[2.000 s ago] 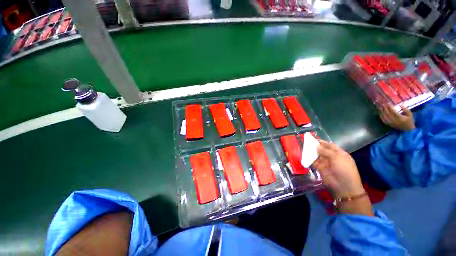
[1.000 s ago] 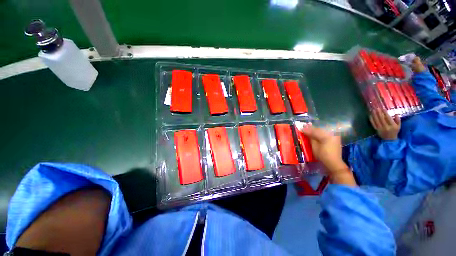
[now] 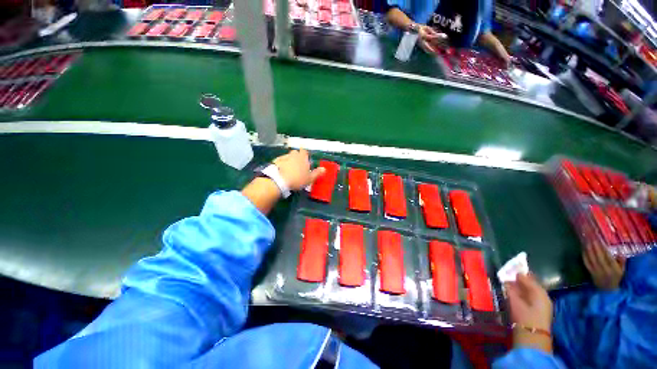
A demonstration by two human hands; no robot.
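Note:
A clear blister tray (image 3: 288, 268) lies on the green worktop in front of me with two rows of red mobile phones, plain red backs up, such as the front-left one (image 3: 313, 250). My left hand (image 3: 295, 171), with a white band on the wrist, is at the tray's far left corner, fingers at the back-left phone (image 3: 325, 181); whether it grips the phone or tray is unclear. My right hand (image 3: 529, 299) is beside the tray's right edge and holds a crumpled white cleaning cloth (image 3: 513, 267) between its fingertips.
A white dispenser bottle (image 3: 233, 144) with its lid up stands left of the tray by a grey post (image 3: 257, 72). A pale rail (image 3: 403, 153) divides worktop and green conveyor (image 3: 346, 97). Stacked trays (image 3: 601, 209) and a neighbour's hand (image 3: 604, 264) are at right. Another person works across the conveyor.
My left hand has come into view and reached the tray's far left corner. My right hand has moved off the front-right phone to beside the tray. The view has shifted, showing more of the far side.

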